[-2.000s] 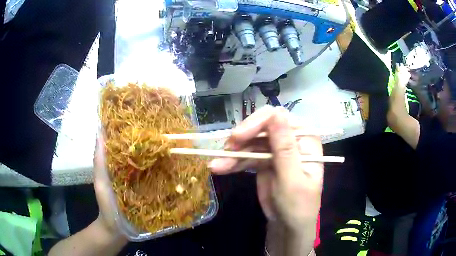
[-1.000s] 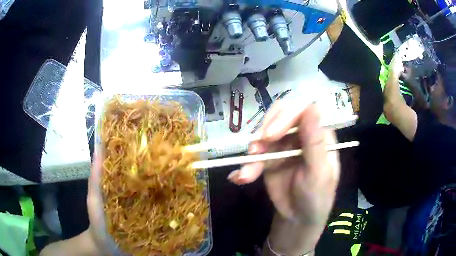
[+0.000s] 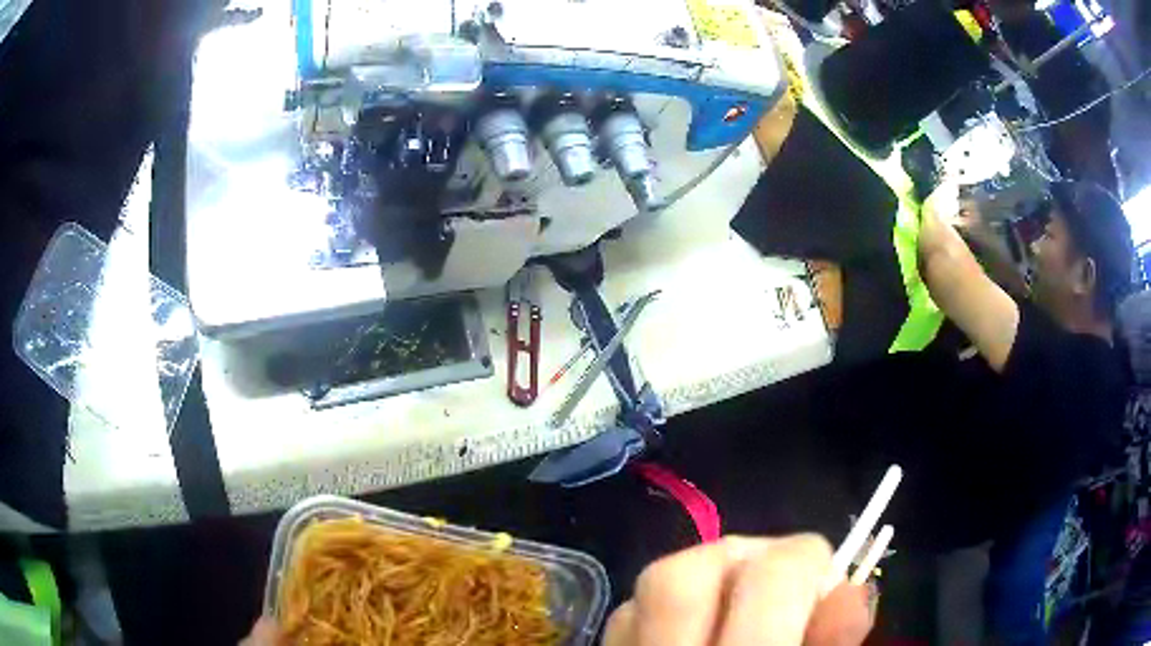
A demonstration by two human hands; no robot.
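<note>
A clear plastic container of orange-brown fried noodles is at the bottom, cut off by the picture's edge. My left hand shows only as a small piece of finger at the container's left side. My right hand is at the bottom edge, right of the container, closed around the pale chopsticks. Only the chopsticks' rear ends show; their tips are hidden.
A white sewing machine stands on the white table. Red snips, silver tweezers and a dark strap-like item lie at its front. A clear lid lies left. A person is at the right.
The container and my right hand have moved down in the picture. The chopsticks are now steeply tilted and away from the noodles in view. More of the machine and table shows.
</note>
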